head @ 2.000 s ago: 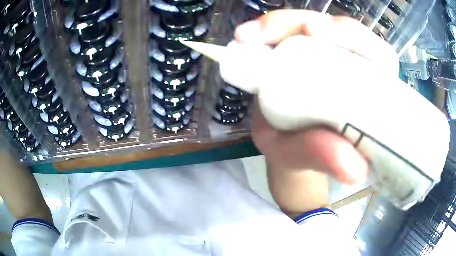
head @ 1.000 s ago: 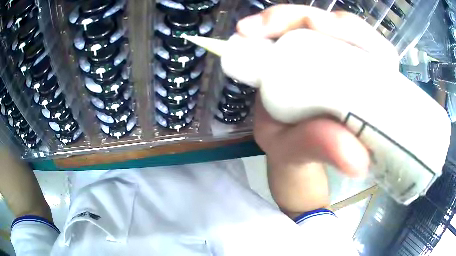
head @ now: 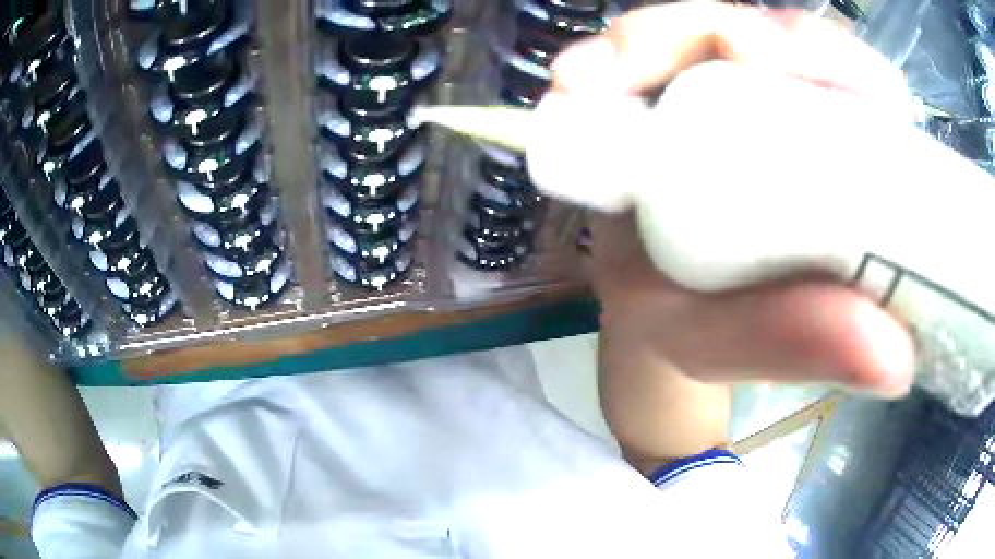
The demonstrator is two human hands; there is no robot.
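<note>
My right hand [head: 753,328] is wrapped around a white squeeze bottle [head: 753,186], large and close to the camera. Its thin pale-yellow nozzle [head: 480,123] points left, its tip at the right side of a column of glossy black parts [head: 376,164]. The parts sit in several columns in a clear plastic tray [head: 295,142]. The bottle and hand hide part of the columns to the right. Of the left arm only the forearm shows at the left edge; my left hand is not visible.
The tray's near side lies over a brown board [head: 229,355] and a green bench edge [head: 469,336]. Clear plastic clutter [head: 947,66] is at the upper right. A dark wire-like rack [head: 927,480] stands at the lower right. White shirt below.
My right hand has moved right with the bottle, which looks larger. The nozzle tip has shifted from over the black column to its right side. The tray's view has shifted slightly.
</note>
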